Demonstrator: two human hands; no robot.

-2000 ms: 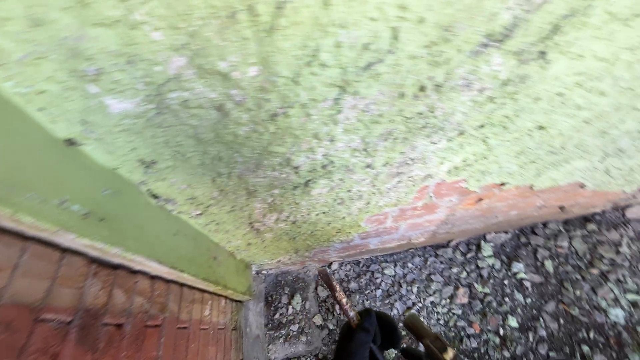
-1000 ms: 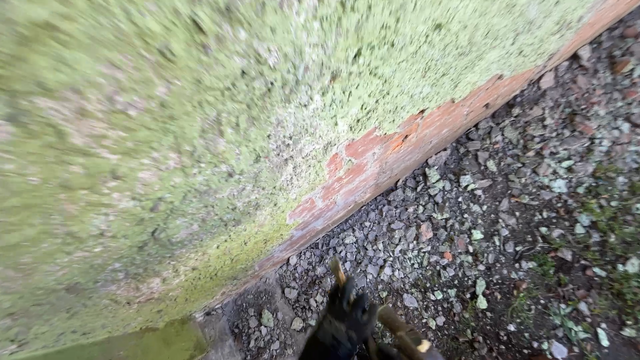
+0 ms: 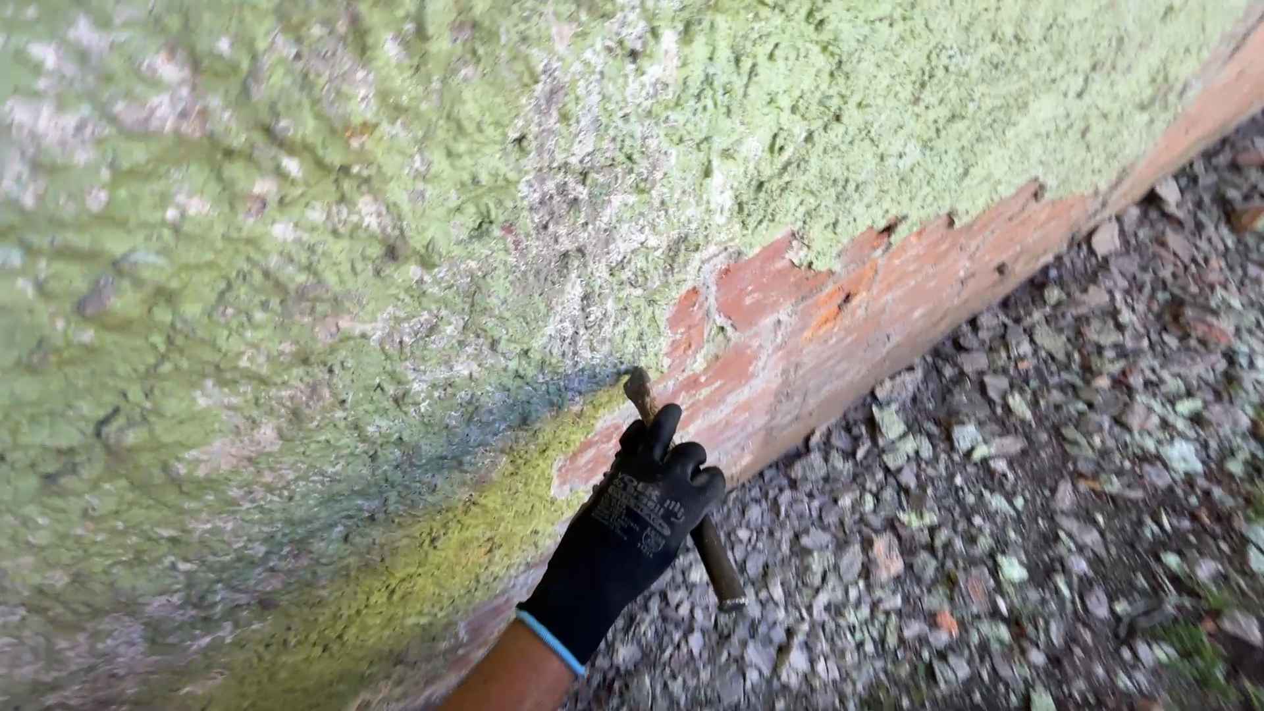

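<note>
My left hand (image 3: 642, 509), in a black work glove with a light blue cuff, is closed around a metal chisel (image 3: 718, 563). The chisel's tip lies against the green plastered wall (image 3: 375, 296), at the edge where the coating ends and red brick (image 3: 770, 365) shows. Its blunt struck end points down over the gravel. My right hand is out of view.
Broken stone and flakes of green coating (image 3: 889, 425) cover the ground (image 3: 839, 602) along the foot of the wall. A little grass (image 3: 1190, 652) grows at the lower right.
My left hand has moved up to the wall with the chisel, from low over the gravel. The second tool beside it, seen in both earlier frames, is out of view.
</note>
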